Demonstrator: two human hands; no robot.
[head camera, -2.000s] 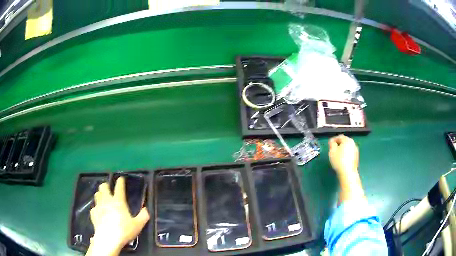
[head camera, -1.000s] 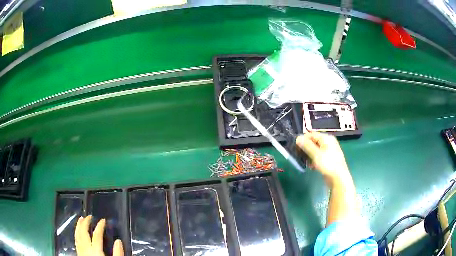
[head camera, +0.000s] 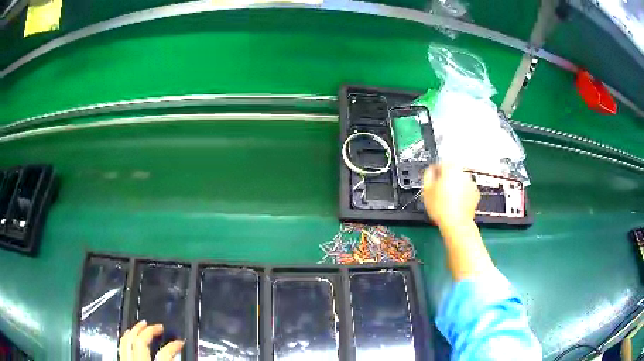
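My right hand (head camera: 450, 194) grips the lower right corner of an open dark phone frame (head camera: 397, 151) over the rear tray (head camera: 344, 190). Green shows through the frame's opening. My left hand (head camera: 147, 343) is at the bottom edge, partly cut off, with its fingers apart over the second slot of the long black foam tray (head camera: 265, 307). Whether it touches the slab there I cannot tell. Glossy black slabs (head camera: 229, 303) lie face up in the five slots.
The rear tray holds a pale ring (head camera: 366, 154), a pink-red frame (head camera: 503, 196) and a crumpled clear bag (head camera: 473, 127). Loose copper-red pieces (head camera: 371, 245) lie between the trays. Another black tray (head camera: 27, 204) is at far left, a red object (head camera: 595, 92) rear right, cables lower right.
My right hand has carried the frame from the front of the rear tray up over it, turning it from edge-on to flat. My left hand has stayed near the second slot. The view has shifted.
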